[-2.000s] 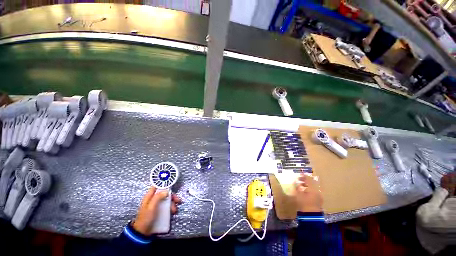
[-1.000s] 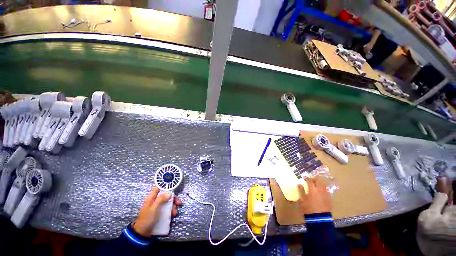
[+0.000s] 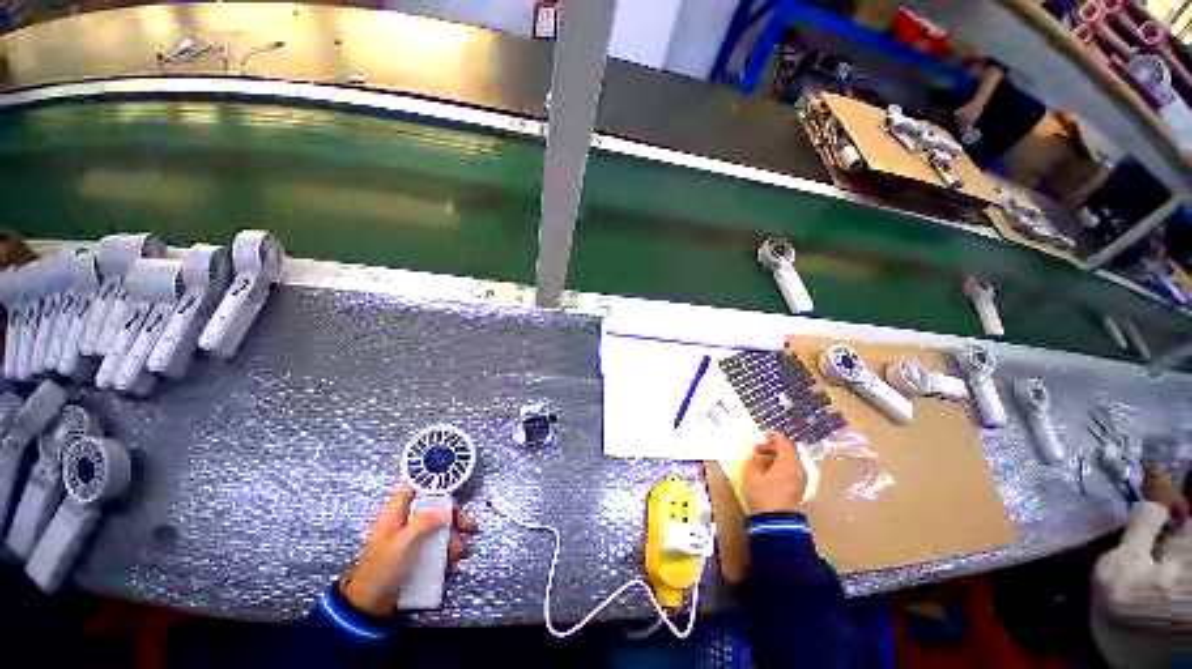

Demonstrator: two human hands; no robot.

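My left hand [image 3: 390, 549] is shut round the handle of a white handheld fan [image 3: 438, 460], which is held face up over the silvery mat with its dark hub showing. My right hand [image 3: 774, 473] is over the pale yellowish backing at the near end of the dark sticker sheet [image 3: 784, 392]. Its fingertips are drawn together; whether a small piece is between them cannot be told. A small dark-and-silver cluster [image 3: 533, 425] lies on the mat right of the held fan.
Yellow socket [image 3: 673, 538] with a white plug and white cable [image 3: 560, 575] lies between my hands. Paper [image 3: 641, 392] with a blue pen [image 3: 693, 392] lies behind. White fans [image 3: 242, 294] stand at left; others lie on the cardboard [image 3: 902, 484] and green belt [image 3: 680, 235]. A person's sleeve [image 3: 1137, 575] shows at right.
My right hand has moved left and slightly back from the cardboard's plastic scraps. The sticker sheet lies more slanted than two seconds ago. Fans on the belt have moved right. My left hand stays nearly still.
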